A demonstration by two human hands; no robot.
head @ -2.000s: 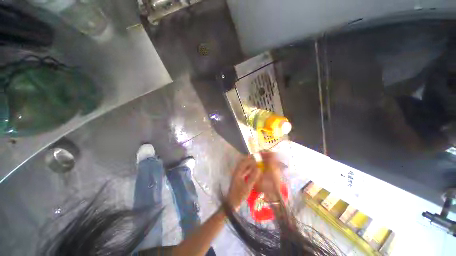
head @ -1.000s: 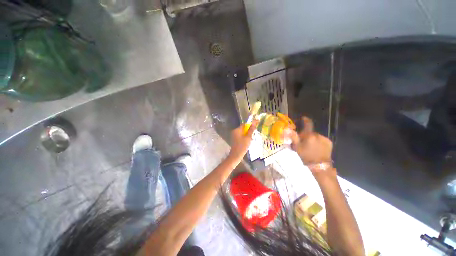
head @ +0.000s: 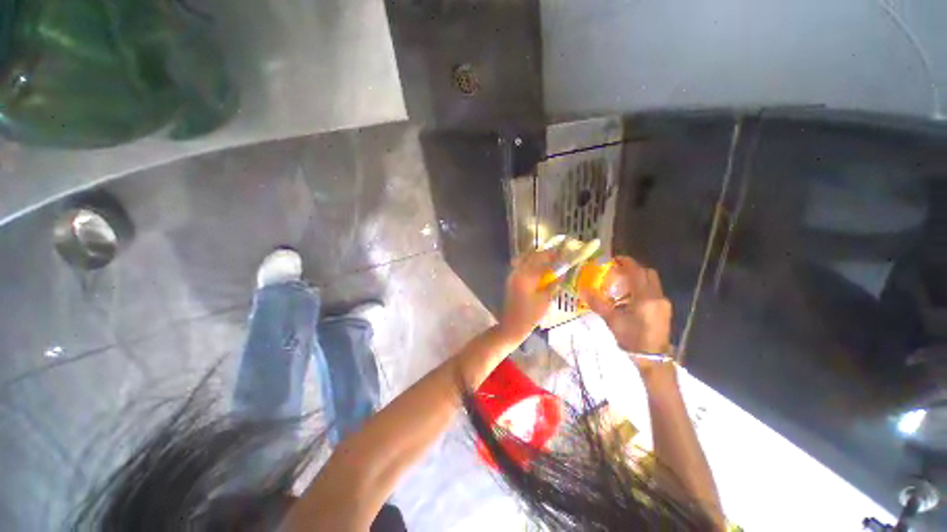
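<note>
My left hand (head: 528,299) grips a thin yellow piece with a pale end (head: 574,253), over the near end of the drip tray grate (head: 577,197). My right hand (head: 639,317) is closed around a small clear, orange-and-yellow bottle (head: 594,283). The two hands are close together, and the pale end is just beside the bottle's upper left. The fingers hide much of the bottle, so I cannot tell whether the piece touches it or whether it is lifted off the grate.
A red bucket (head: 502,389) with pale contents stands on the floor below my hands. Black dispenser panels (head: 810,239) are on the right, with a metal tap (head: 918,497) at the lower right. A green bag (head: 114,73) is upper left, above a round metal fitting (head: 88,237).
Two seconds ago the bottle stood alone on the grate and both hands were together nearer me. My right hand has since taken hold of the bottle, and my left hand has moved up beside it.
</note>
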